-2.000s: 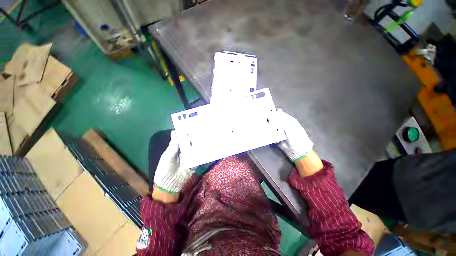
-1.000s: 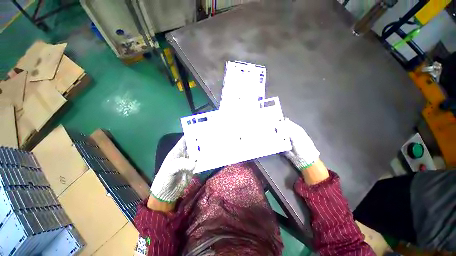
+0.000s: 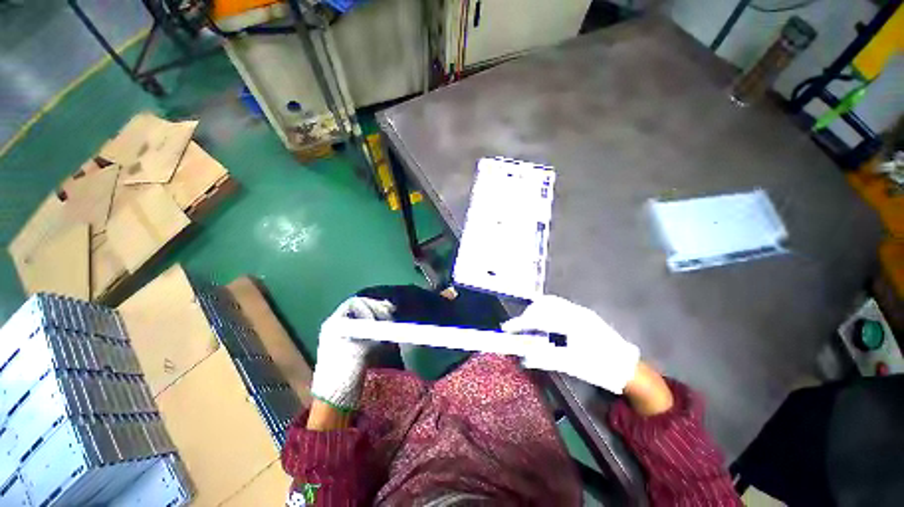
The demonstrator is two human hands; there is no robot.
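Note:
A white sheet-metal panel (image 3: 436,337) is held edge-on above my lap, near the table's near edge. My left hand (image 3: 342,352), in a white knit glove, grips its left end. My right hand (image 3: 580,342), also gloved, grips its right end. A second panel (image 3: 506,223) lies flat on the steel table (image 3: 624,129) at its left edge, just beyond my right hand. A third panel (image 3: 722,230), slightly blurred, is at the right side of the table.
Stacked panels (image 3: 74,396) stand at lower left beside a cardboard sheet (image 3: 198,396). Loose flattened cardboard (image 3: 139,208) lies on the floor at left. A dark cylinder (image 3: 773,59) stands at the far table edge. A person's dark sleeve (image 3: 852,426) and a control box (image 3: 869,337) are at right.
The held panel has turned from face-up to edge-on and moved slightly lower, uncovering more of the panel on the table. A third panel now shows at the table's right. The view has shifted.

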